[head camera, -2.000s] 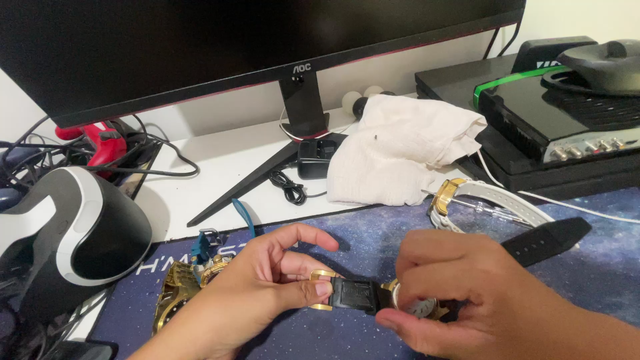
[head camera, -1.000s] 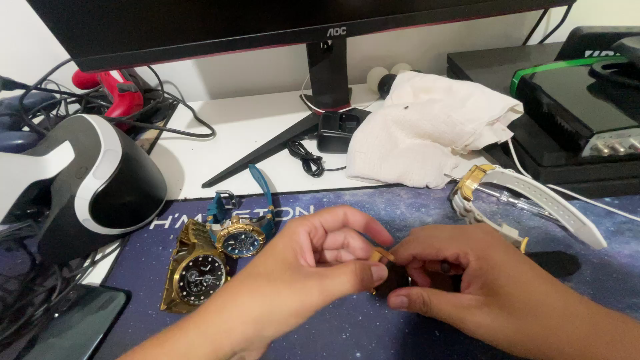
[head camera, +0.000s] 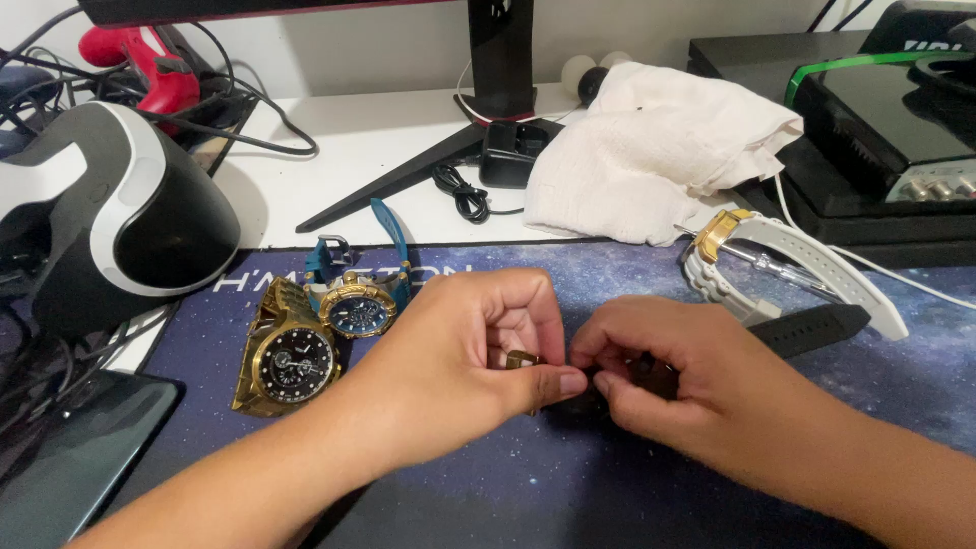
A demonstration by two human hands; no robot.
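Note:
My left hand (head camera: 496, 351) pinches a small gold-coloured buckle (head camera: 523, 359) between thumb and fingers. Close beside it, my right hand (head camera: 648, 366) grips a dark watch strap, mostly hidden by the fingers; its black perforated end (head camera: 812, 329) sticks out behind that hand. Left of my hands lie a gold watch with a black dial (head camera: 296, 364) and a watch with a blue strap and gold bezel (head camera: 357, 311). A white-strapped watch with a gold case (head camera: 717, 232) rests at the right, with a clear, thin tool (head camera: 770, 267) through its loop.
A white cloth (head camera: 648, 152) and a black power adapter (head camera: 509, 152) lie behind the desk mat, near the monitor stand (head camera: 499, 61). A black-and-white headset (head camera: 164, 206), a red game controller (head camera: 164, 72) and a phone (head camera: 99, 450) are at left. Black electronic boxes (head camera: 877, 137) stand right.
My hands have come closer together, and the dark strap between them, plain in the oldest frame, is now mostly covered by my fingers. The view has shifted somewhat.

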